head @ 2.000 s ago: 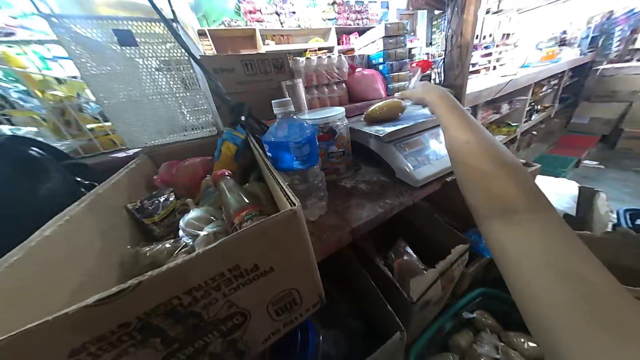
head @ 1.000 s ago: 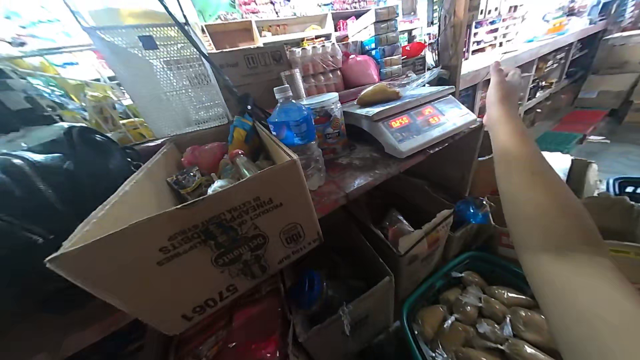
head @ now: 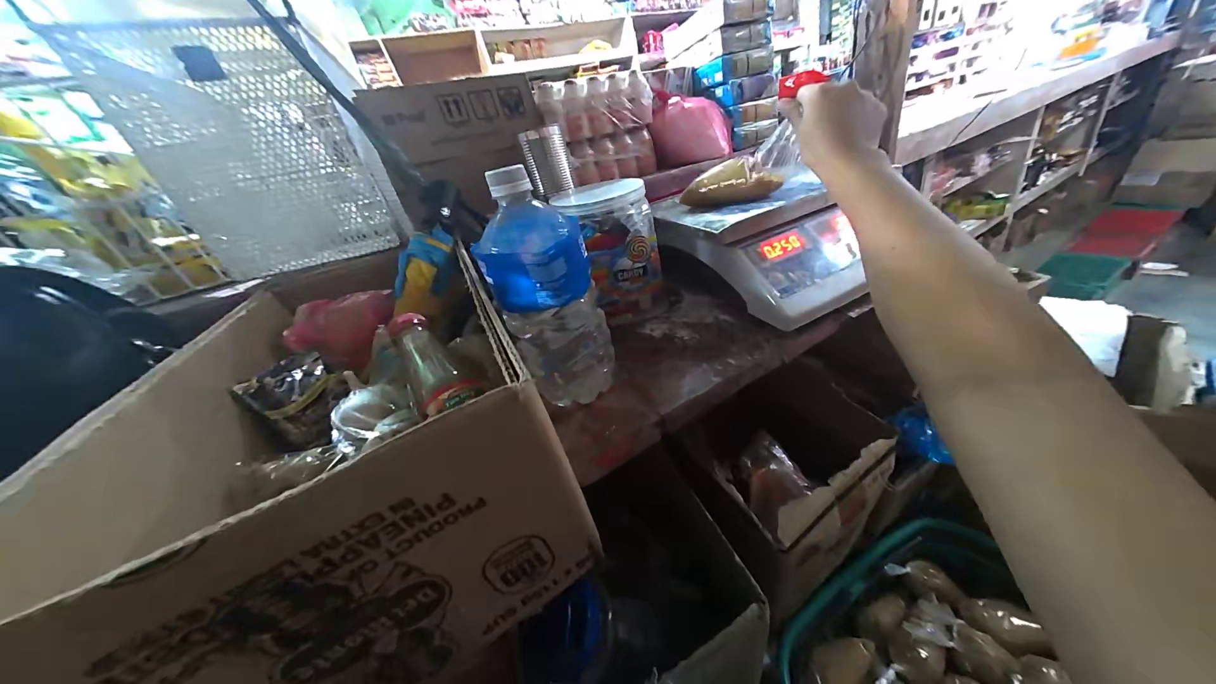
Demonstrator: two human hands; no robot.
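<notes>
My right hand (head: 841,119) is raised above the back of a digital scale (head: 803,271), its fingers closed around the gathered top of a clear plastic bag. The brown contents of the bag (head: 731,183) rest on the scale's metal plate. The scale's red display is lit. Below my forearm, a green basket (head: 793,622) holds several similar knotted bags (head: 1002,622) of brown material. My left hand is out of view.
A cardboard box (head: 513,456) of mixed goods is at the left. A water bottle (head: 546,285) and a lidded candy jar (head: 622,247) stand beside the scale. A smaller open carton (head: 845,494) sits under the table edge.
My right hand has moved left from beyond the scale's right side to the top of the bag. The view has shifted, with the large box now nearer.
</notes>
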